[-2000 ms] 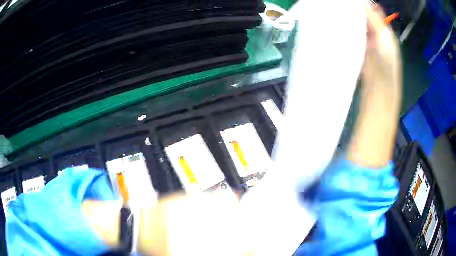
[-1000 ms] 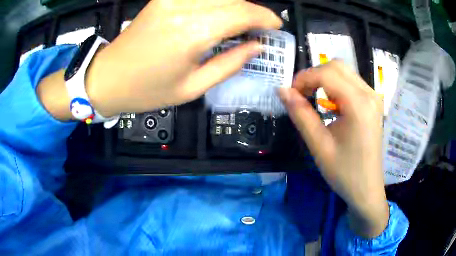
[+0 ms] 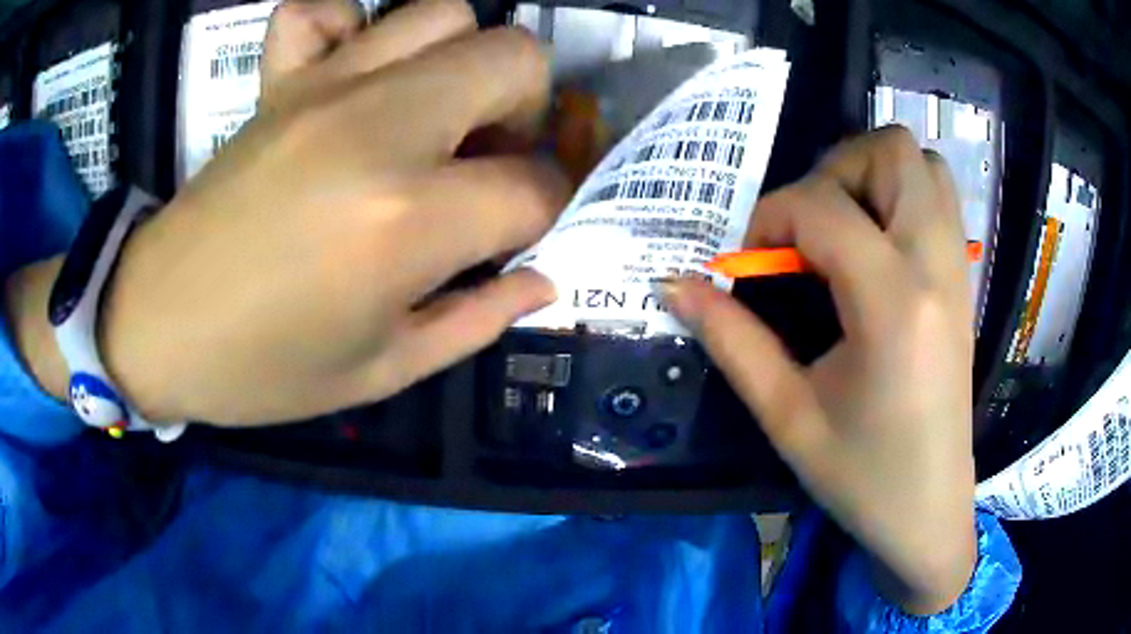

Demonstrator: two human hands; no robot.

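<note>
A barcode label point(image 3: 676, 161) printed "N21" lies with its lower edge at the camera end of an open smartphone point(image 3: 595, 403); its upper part is lifted and curls above the silver area. My left hand point(image 3: 360, 223) holds the label's left side, its fingers curled over the phone. My right hand point(image 3: 868, 334) has thumb and index finger at the label's lower right and holds an orange stick point(image 3: 775, 260), whose tip is at the label's right edge. The right fingertips partly hide the print.
The phone lies in a black slotted tray point(image 3: 465, 458). Labelled phones show at the left, one with a label point(image 3: 77, 112). Unlabelled phones with silver areas point(image 3: 1054, 248) are at the right. A label strip point(image 3: 1073, 464) hangs at the right edge.
The label has come down from above the phone onto its camera end, and its top now curls up. My left hand has moved left and down. The orange stick now shows along the right fingers.
</note>
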